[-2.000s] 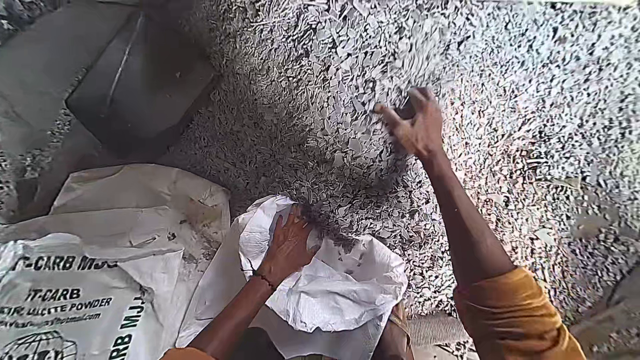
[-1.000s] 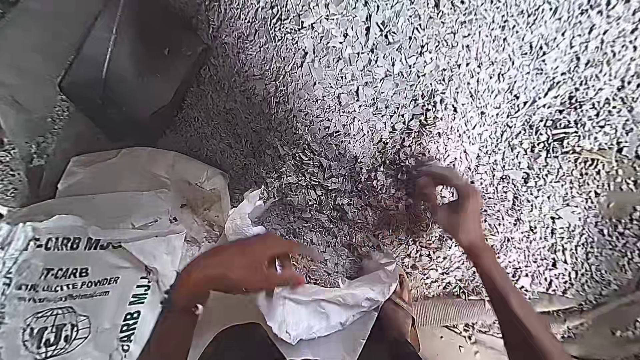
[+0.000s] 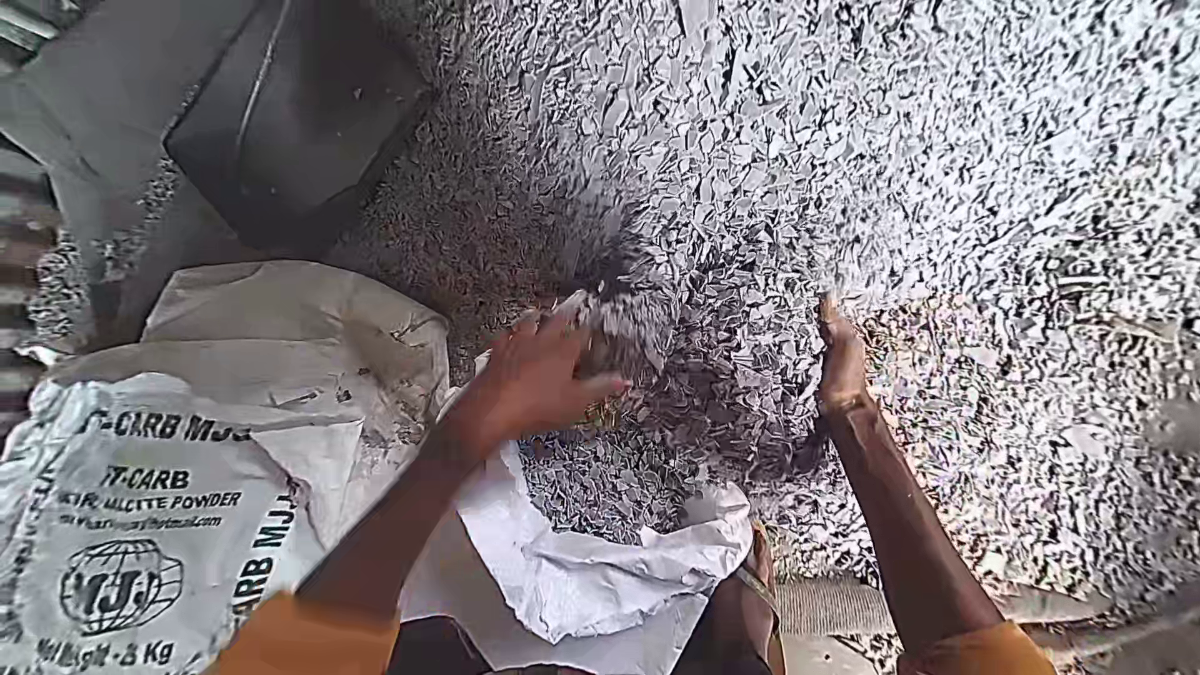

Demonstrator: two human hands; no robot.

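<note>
A white woven sack (image 3: 600, 572) lies between the person's legs, its mouth spread toward a large heap of grey-white flakes (image 3: 769, 216). Flakes fill the part of the sack's mouth that shows. My left hand (image 3: 544, 375) is over the sack's far left edge, blurred, fingers apart, against the near side of the heap. To the right, my right hand (image 3: 844, 361) is sunk partly among the flakes, thumb up; its fingers are mostly hidden, so its grip cannot be seen. Loose flakes between the two hands are blurred.
Printed white sacks (image 3: 141, 506) lie at the left, with a dusty pale sack (image 3: 300, 309) behind them. A dark grey angular container (image 3: 300, 122) stands at the upper left. A foot in a sandal (image 3: 764, 581) and a ribbed strip (image 3: 834, 607) are right of the sack.
My left hand has moved from the sack's mouth to the heap's near edge. The sack's mouth holds many more flakes than two seconds ago. My right hand has gone lower since the earliest frame.
</note>
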